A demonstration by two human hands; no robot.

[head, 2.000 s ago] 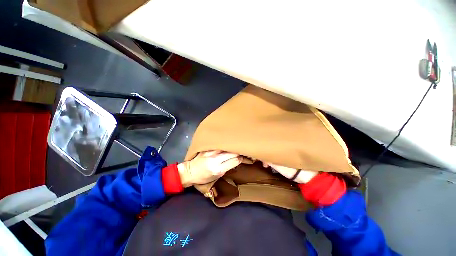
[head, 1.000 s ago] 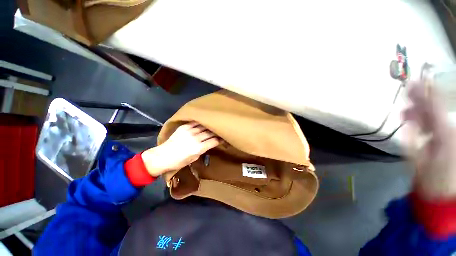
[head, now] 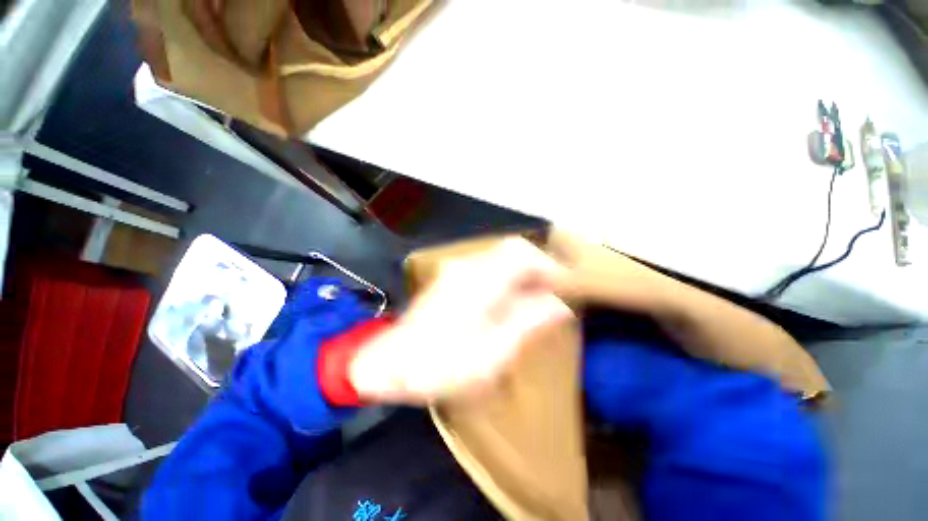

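Note:
The tan bag (head: 539,407) is on my lap against the edge of the white-covered table (head: 611,132), its near panel pulled toward me. My left hand (head: 468,321) is blurred and lies over the bag's left part. Whether its fingers grip the cloth cannot be told. My right forearm in its blue sleeve reaches into the bag. My right hand is hidden there.
Corded thread snips (head: 830,142) and slim pen-like tools (head: 875,168) lie at the table's right. Other brown bags (head: 234,76) are on its left end. A metal stool (head: 219,305) and red crates (head: 81,346) stand at left.
My right arm has moved from beside the tools at the table's right into the bag. My left hand has moved right in the picture. The bag's mouth has folded and its white label is hidden.

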